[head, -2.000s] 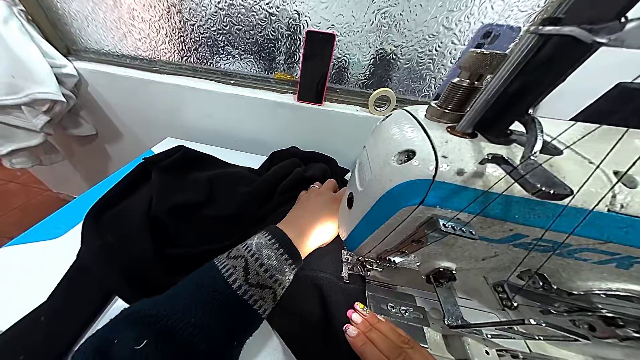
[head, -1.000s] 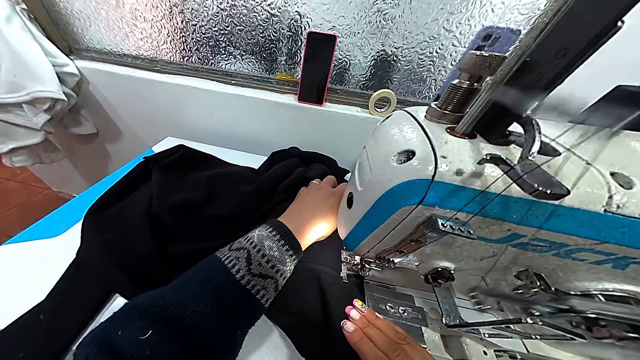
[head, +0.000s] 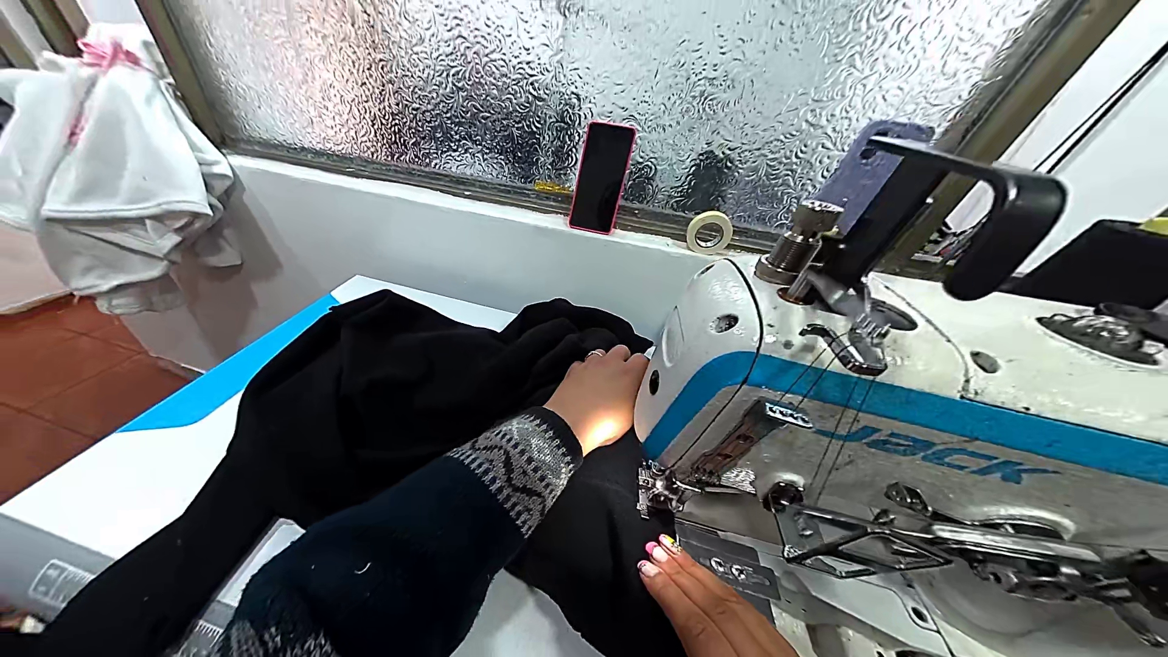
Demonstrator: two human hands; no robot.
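A black fabric garment (head: 420, 392) lies bunched on the sewing table, with part of it reaching under the presser foot (head: 659, 488) of a white and blue Jack sewing machine (head: 912, 438). My left hand (head: 602, 392), wearing a ring, rests on the cloth just left of the machine head; its fingertips are partly hidden beside the head. Nearer to me, my right hand (head: 712, 602) lies with extended fingers at the cloth's right edge, beside the metal needle plate (head: 730, 561). Whether the left fingers pinch the fabric cannot be seen.
On the window ledge stand a phone with a pink edge (head: 602, 178) and a roll of tape (head: 709, 232). Behind the machine's thread tensioner is a purple phone (head: 871, 173). White cloth (head: 119, 173) hangs at the left. The blue-edged white table (head: 182, 465) extends left.
Both hands stay in nearly the same places on the black cloth. The machine's upper black lever and thread parts appear in a different position.
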